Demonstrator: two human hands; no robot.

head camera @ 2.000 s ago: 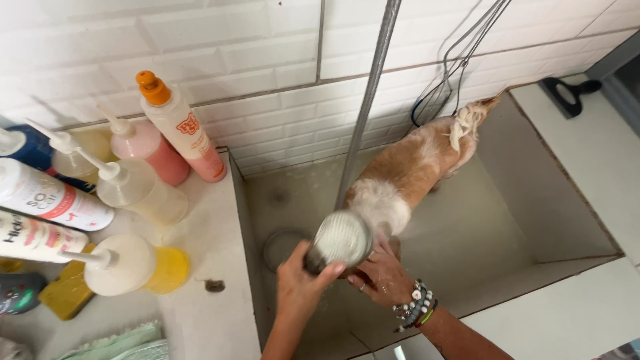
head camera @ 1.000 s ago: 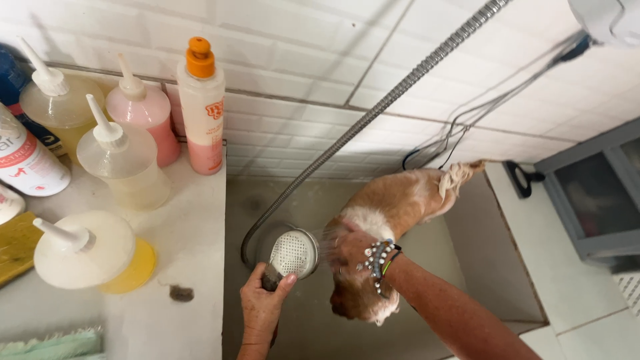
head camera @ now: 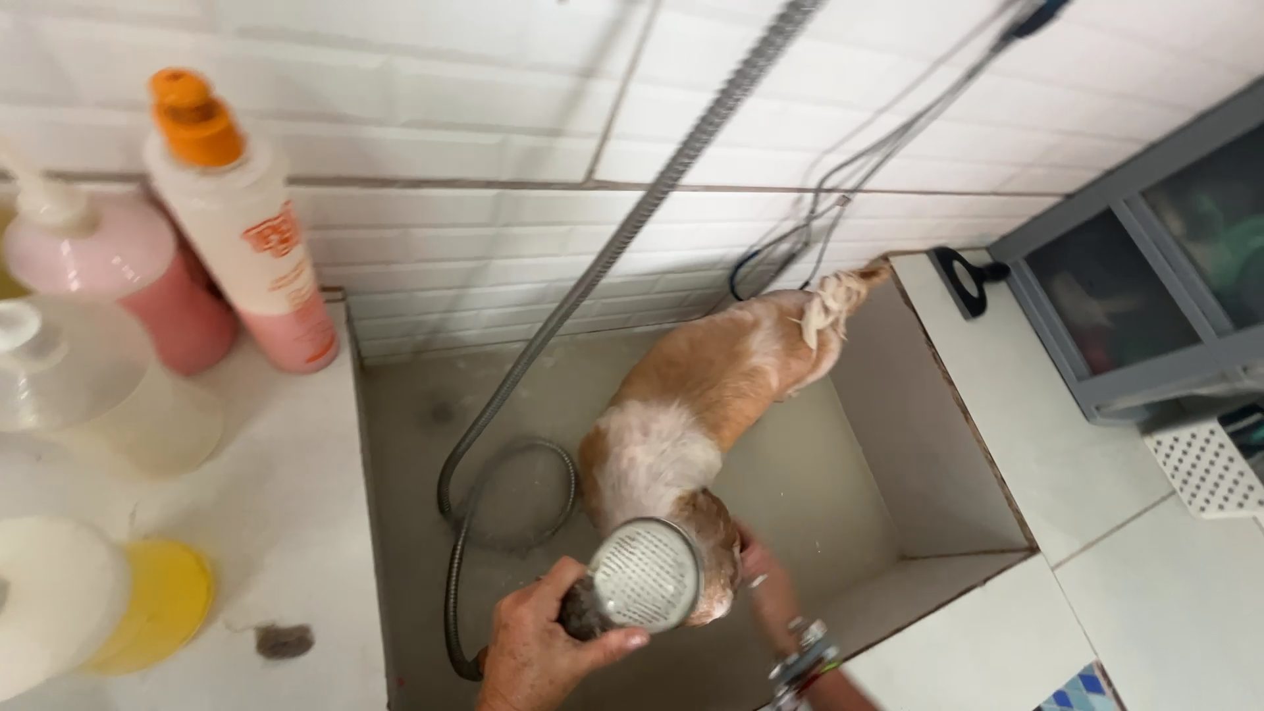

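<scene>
A wet brown-and-white dog [head camera: 721,375] stands in the tiled basin [head camera: 948,405], its head toward me and its tail at the far right corner. My left hand [head camera: 553,627] grips the handle of a round shower head [head camera: 647,575], held over or beside the dog's head. From it the metal hose [head camera: 612,257] loops on the basin floor and rises past the wall. My right hand [head camera: 752,558], partly hidden behind the dog's head, touches the side of the head; whether it grips there I cannot tell. Bracelets circle that wrist.
On the left ledge stand an orange-capped bottle [head camera: 242,237], a pink-filled bottle [head camera: 128,267], a clear bottle [head camera: 109,385] and a container with yellow contents [head camera: 158,607]. A black-handled tool [head camera: 966,281] lies on the right ledge beside a grey drawer unit [head camera: 1106,286]. Cables [head camera: 839,197] hang along the wall.
My right hand has moved from the dog's neck and shoulder area to the side of its head. The shower head, earlier left of the dog, is now at the dog's head.
</scene>
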